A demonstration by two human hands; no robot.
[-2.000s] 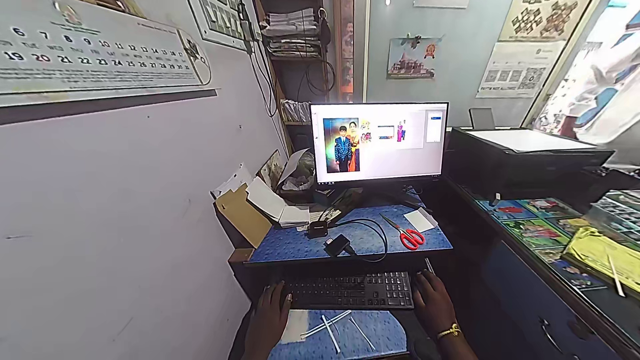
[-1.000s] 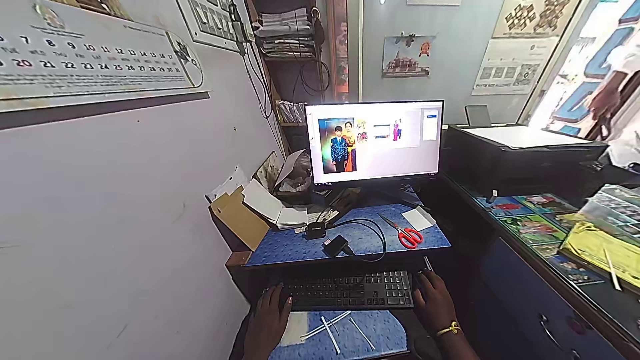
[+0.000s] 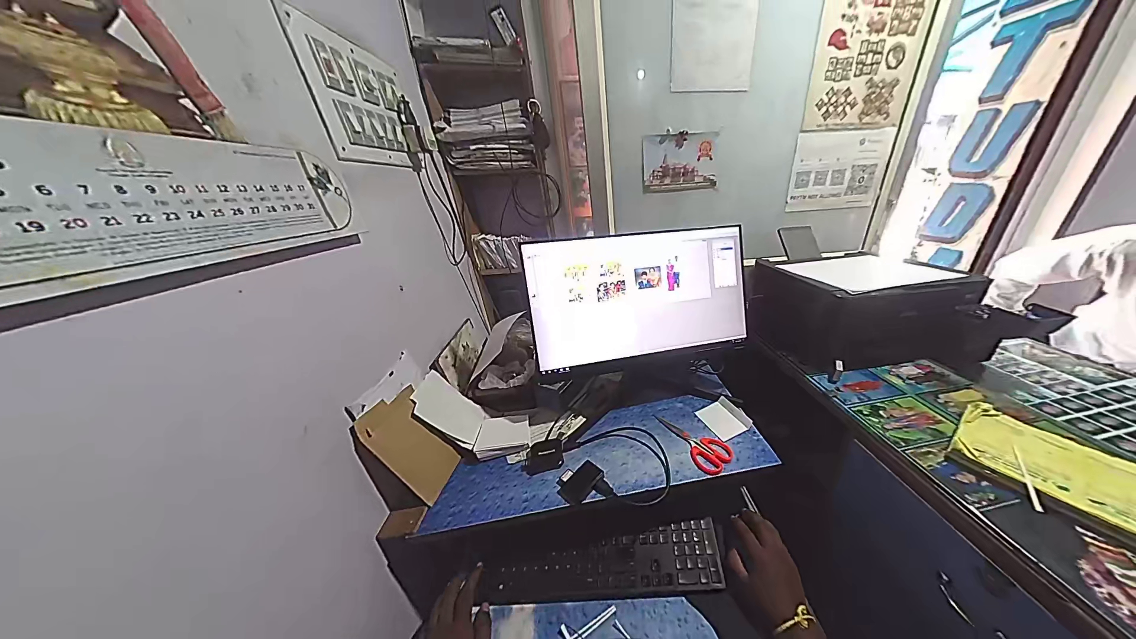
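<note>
A black keyboard lies on the lower shelf below the blue desk top. My left hand rests at the keyboard's left end, fingers slightly apart, holding nothing. To the right of the keyboard is my right hand, palm down with a yellow band at the wrist; whatever lies beneath its palm is hidden. A lit monitor shows several small pictures on a white page. Red-handled scissors and a black adapter with a cable lie on the desk top.
Papers and a brown cardboard piece lean at the left wall. A black printer stands right of the monitor. On the right counter are a yellow packet and photo prints. A person in white is at the far right.
The large picture of two people on the monitor is gone, and several small pictures show there. A person's white clothing has come into view at the right. My hands remain beside the keyboard.
</note>
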